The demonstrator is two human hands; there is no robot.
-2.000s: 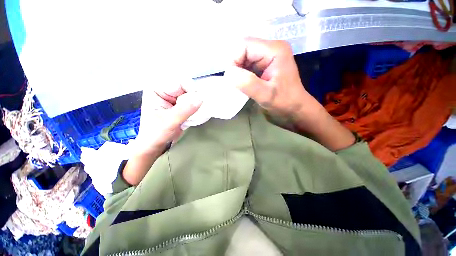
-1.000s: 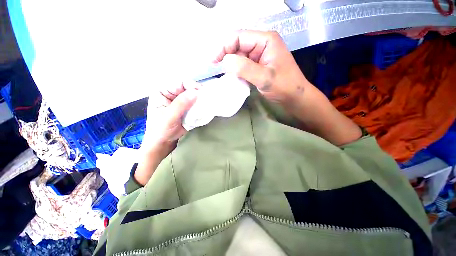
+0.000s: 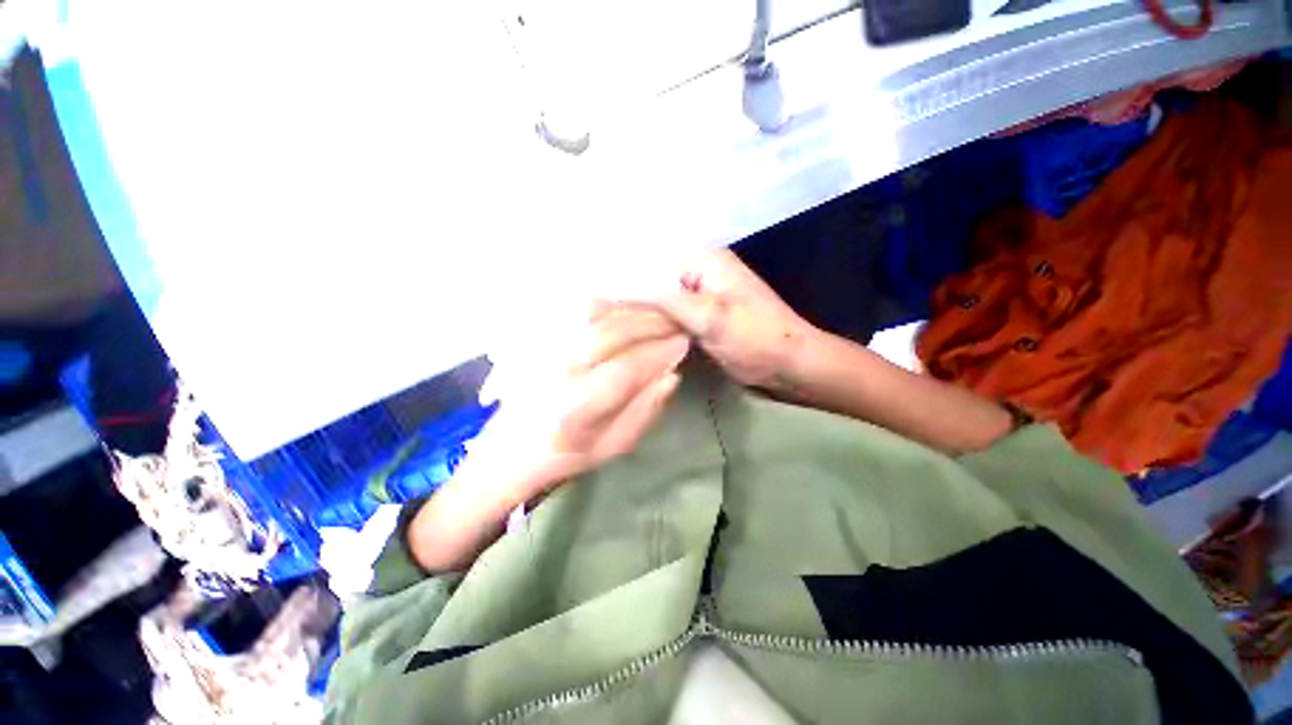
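My left hand (image 3: 602, 397) is at the near table edge, fingers bent, its fingertips against my right hand. My right hand (image 3: 737, 323) is just right of it, with its fingers curled and partly lost in glare. White fabric (image 3: 517, 371) shows beside the fingers of my left hand and blends into the bright white table (image 3: 340, 227). The piece between the hands is mostly hidden, and I cannot tell whether my right hand grips it.
Small metal parts (image 3: 762, 96) stand near the top. A dark phone-like slab (image 3: 917, 17), a grey ruler strip (image 3: 978, 88) and a red loop (image 3: 1180, 14) are at the upper right. Orange-red cloth (image 3: 1134, 298) lies right, a blue crate (image 3: 361, 467) and scraps (image 3: 191, 496) left.
My hands have moved lower and closed together. The fabric that showed between them is now mostly hidden. The view has shifted, showing more metal parts and the dark slab at the top.
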